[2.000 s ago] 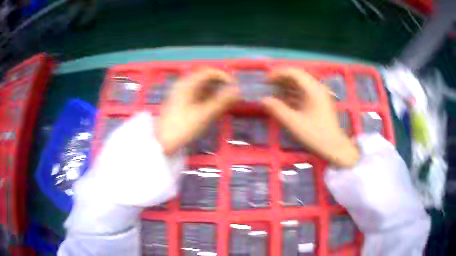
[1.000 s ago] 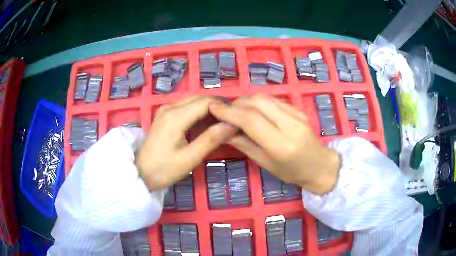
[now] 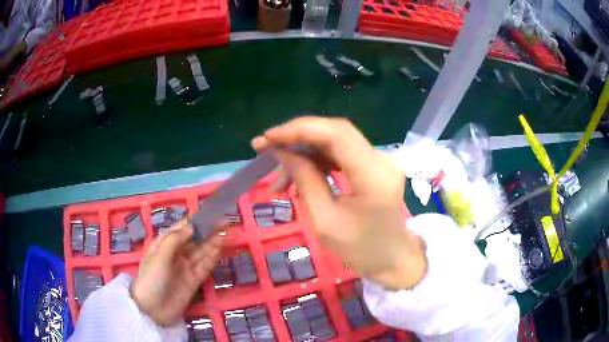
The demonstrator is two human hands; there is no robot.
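Note:
A flat grey mesh strip is stretched slantwise between both hands, above the red compartment tray. My left hand grips its lower left end. My right hand is at its upper right end, fingers bent over it and slightly blurred. The tray's pockets hold short grey strip pieces, mostly side by side. Part of the tray is hidden under my hands and sleeves.
A blue bin with small silver parts is at lower left. Beyond the teal edge, a green belt carries scattered strips. Stacked red trays stand behind. Plastic and white wrap, a black device and yellow strap are right.
The view has tilted up, showing the belt and stacked trays. My hands, close together before, have moved apart with the strip stretched between them.

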